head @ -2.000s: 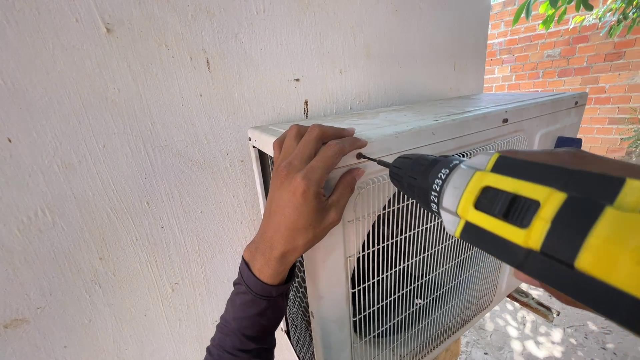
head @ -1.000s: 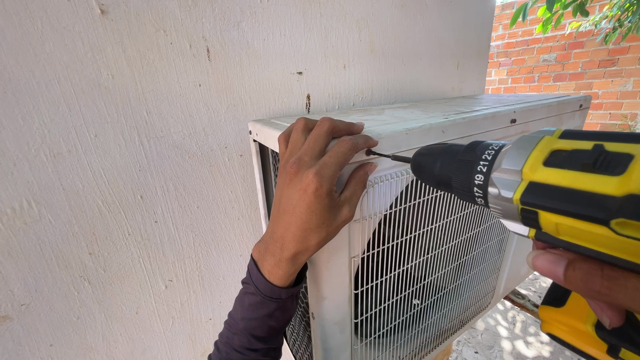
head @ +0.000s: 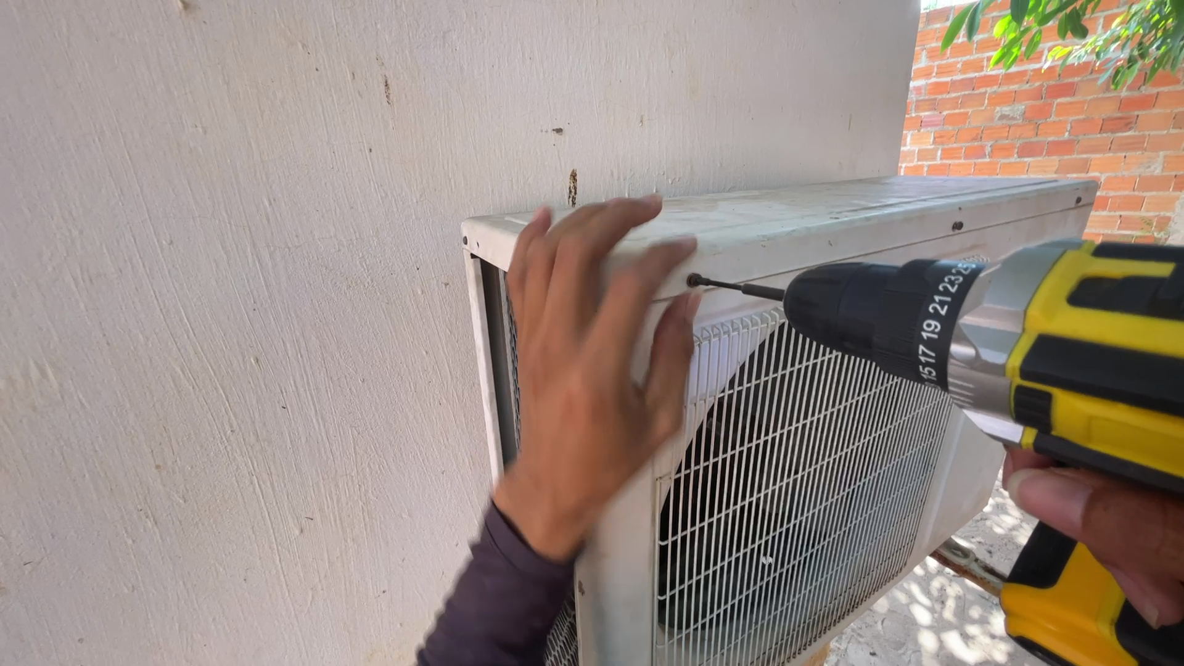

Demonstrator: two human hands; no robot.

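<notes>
My right hand (head: 1101, 527) grips a yellow and black cordless drill (head: 1091, 351) at the right edge, partly out of view. A thin driver bit (head: 740, 289) runs from its black chuck to a dark screw (head: 694, 280) at the upper front edge of a white outdoor air-conditioner unit (head: 629, 555). My left hand (head: 592, 361), slightly blurred, is at the unit's near corner, fingers spread over the top edge, thumb just below the screw. It holds no loose thing that I can see; whether its fingertips touch the casing, I cannot tell.
A wire fan grille (head: 805, 481) covers the unit's front. Behind the unit rises a rough white wall (head: 231, 324). More screws (head: 957, 227) sit along the upper edge. A brick wall (head: 1045, 129) and green leaves (head: 1064, 28) are at the upper right, with sunlit ground (head: 916, 620) below.
The fingers of my left hand have spread apart. The drill has turned since the earliest frame, and its lower yellow part and my right hand have come into view beneath it.
</notes>
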